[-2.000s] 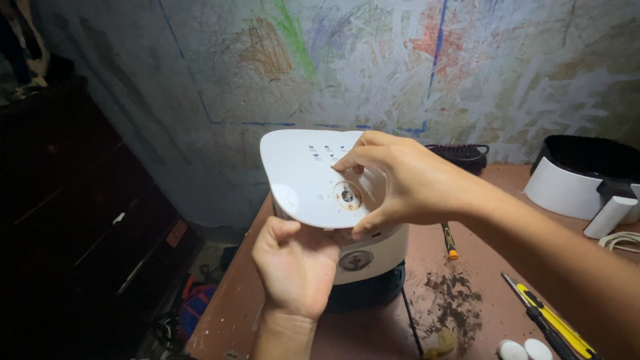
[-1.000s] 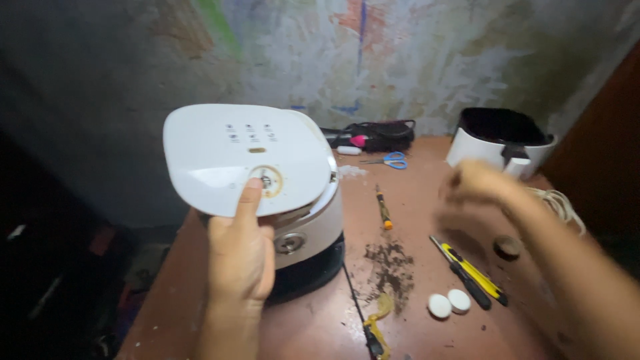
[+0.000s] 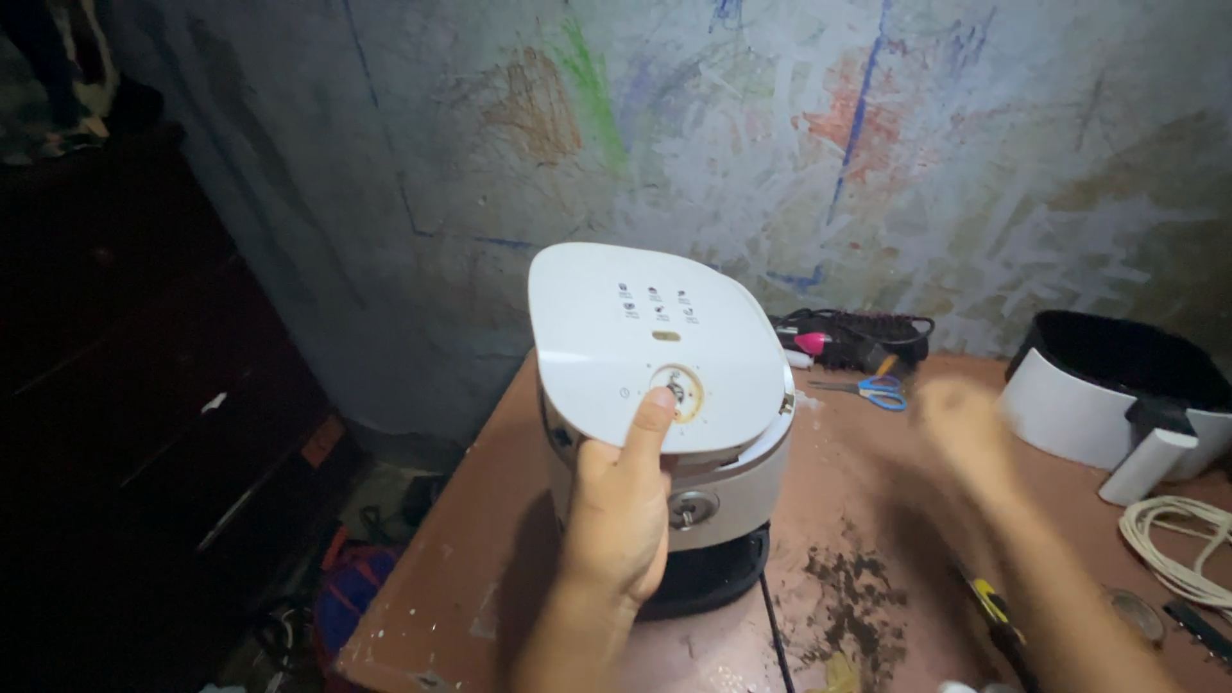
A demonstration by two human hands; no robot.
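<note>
A white top cover [image 3: 597, 356] with printed icons and a round dial opening sits slightly raised on a white air fryer body [image 3: 736, 500]. My left hand [image 3: 621, 520] grips the cover's front edge, its thumb at the dial opening and its fingers underneath, partly hidden. Off to the right of the fryer, my right hand [image 3: 962, 428] is motion-blurred, with its fingers curled. A slim orange-ended tool [image 3: 885, 366], seemingly a small screwdriver, sticks out beyond that hand. Below the cover, a metal knob shaft [image 3: 688, 512] shows on the fryer's front.
Blue-handled scissors [image 3: 881, 392] and a black corded hairbrush [image 3: 871, 337] lie near the wall. The fryer basket [image 3: 1078, 414], a coiled pale cord [image 3: 1174, 553] and a yellow-and-black cutter [image 3: 991, 602] are on the right. Dark debris [image 3: 857, 597] covers part of the tabletop.
My right hand has left the cover. The orange-ended tool, on the table one second ago, now shows by that hand. My left thumb has moved onto the cover's top. The view has shifted.
</note>
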